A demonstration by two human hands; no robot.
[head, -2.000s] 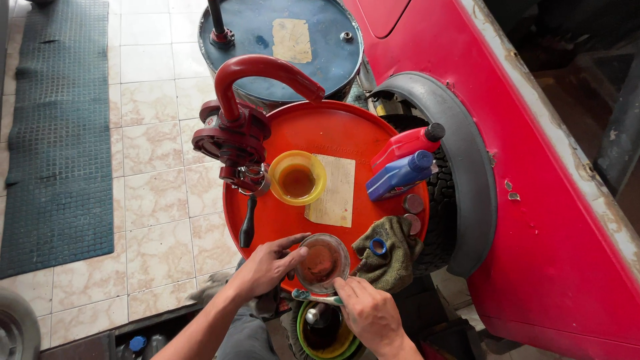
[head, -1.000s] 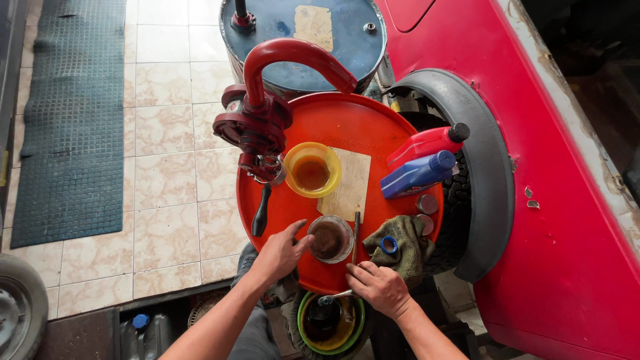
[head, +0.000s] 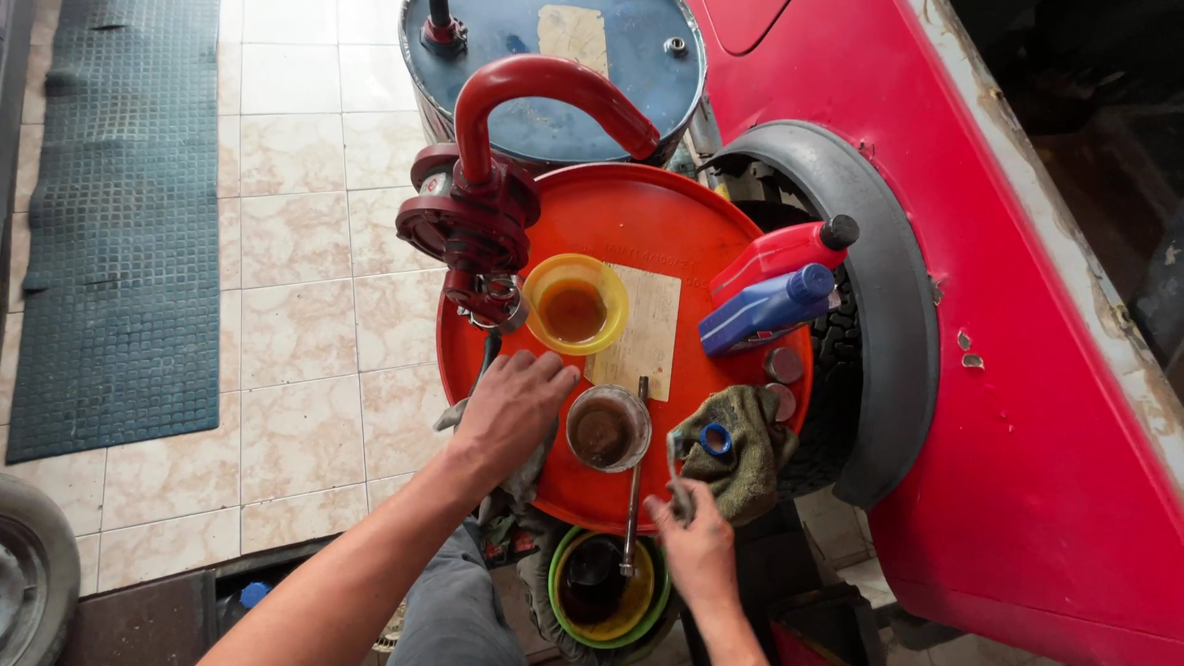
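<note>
My right hand [head: 692,532] holds a thin brush-like tool [head: 678,472] by its handle, its bristle end by the olive rag [head: 740,444]. My left hand [head: 518,402] reaches over the red drum's left part, just below the yellow bowl [head: 606,324] of amber liquid; its palm faces down and its grip is hidden. Between the hands, a small clear tub [head: 609,428] with brown contents sits on the red drum lid [head: 573,495]. A metal rod or socket handle [head: 635,490] lies beside the tub and overhangs the front edge. A blue cap [head: 715,439] rests on the rag.
A red hand-crank drum pump [head: 467,203] rises at the left. Blue [head: 763,310] and red [head: 777,254] plastic bottles stand at the right, near a car's wheel arch [head: 879,231]. A blue drum [head: 518,102] stands behind. Below the front edge are nested basins [head: 566,615] with dark liquid.
My left hand has left the tub, which it held two seconds ago, and moved up toward the yellow bowl. My right hand has moved right with the tool, away from the metal rod.
</note>
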